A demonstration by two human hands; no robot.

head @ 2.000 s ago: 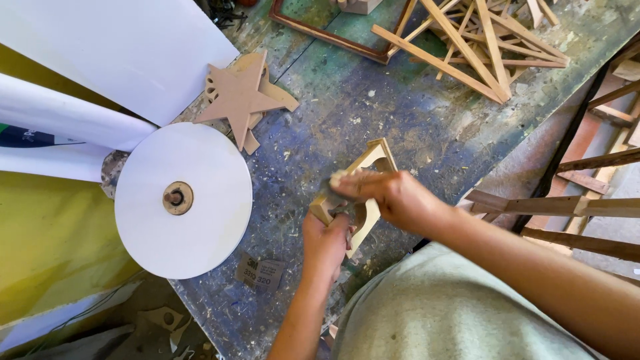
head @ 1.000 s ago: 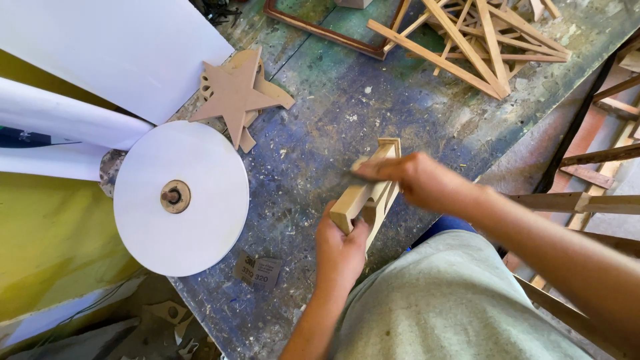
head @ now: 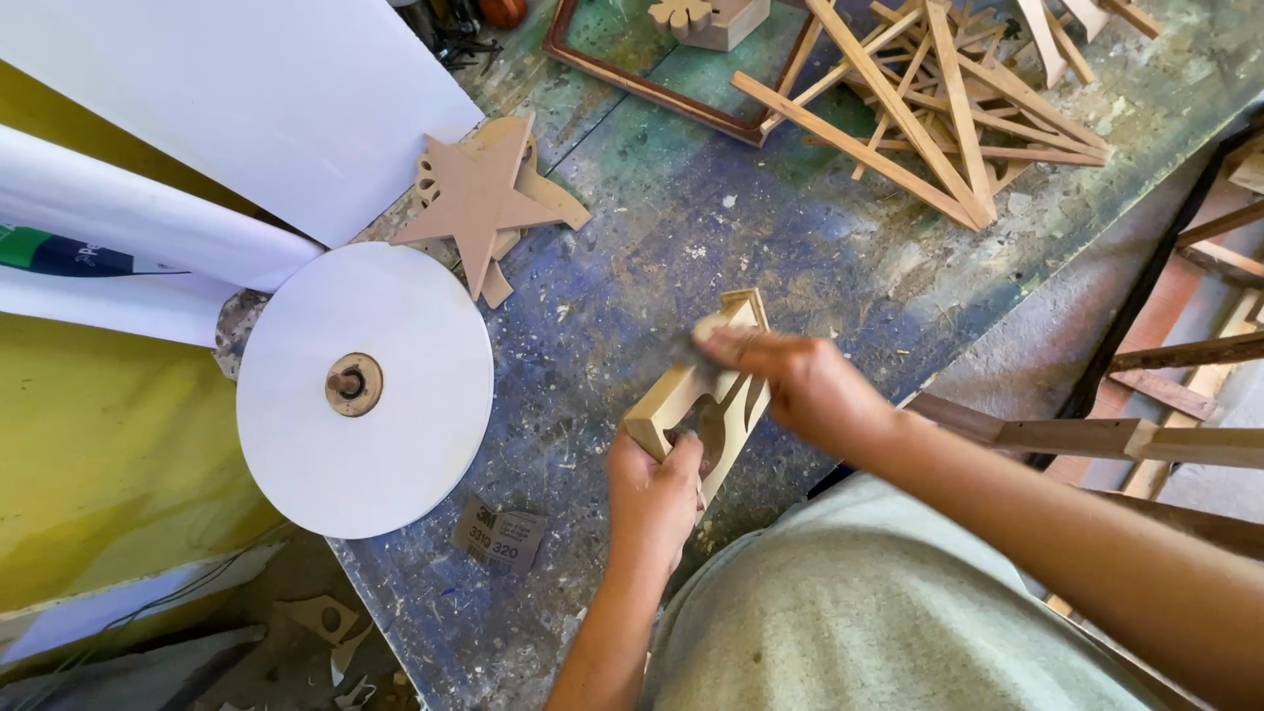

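Observation:
My left hand grips the near end of a small pale wooden piece with cut-out openings, thumb at one opening. The piece is tilted above the workbench. My right hand is over its upper part, fingers pinched on a small, blurred grey piece that looks like sandpaper, against the wooden edge. A sheet of 3M sandpaper, grit marking up, lies on the bench to the left of my left hand.
A white disc on a spindle stands at left, beside white rolls. Wooden star cut-outs lie behind it. Farther back are a brown frame, a pile of wooden strips and a block. The paint-stained bench ends at right.
The wooden piece has been turned in my left hand since two seconds ago, its long outer edge now facing up. My right hand has shifted along it.

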